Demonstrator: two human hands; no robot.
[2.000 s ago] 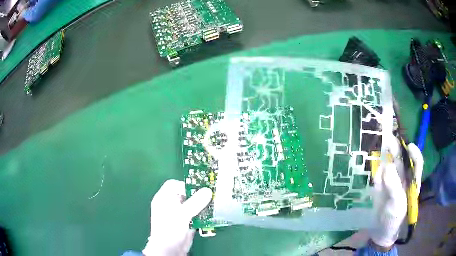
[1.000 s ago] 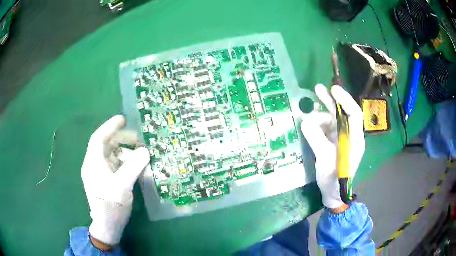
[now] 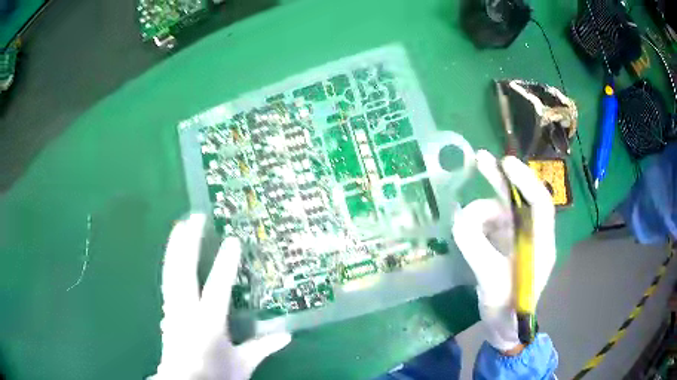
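A green circuit board (image 3: 278,215) lies on the green mat, crowded with small parts. A pale translucent template (image 3: 356,293) with irregular cut-outs lies over it, its ring tab at the right. My white-gloved left hand (image 3: 211,308) is at the lower left edge of the template, fingers apart, holding nothing. My white-gloved right hand (image 3: 512,245) holds the yellow-handled soldering iron (image 3: 524,274), its dark barrel pointing up and away, beside the template's right edge. The iron is slightly blurred.
An iron stand (image 3: 542,119) with a yellow-orange sponge (image 3: 551,182) is right of the board. Beyond are a black unit (image 3: 496,18), a blue-handled tool (image 3: 606,137) and black round grilles (image 3: 644,119). A solder strand (image 3: 87,249) lies left. Another board (image 3: 171,16) is on the dark belt.
The template has come down from the right and now covers the board. My left hand has let go of the board's edge and opened. The right hand has let go of the template.
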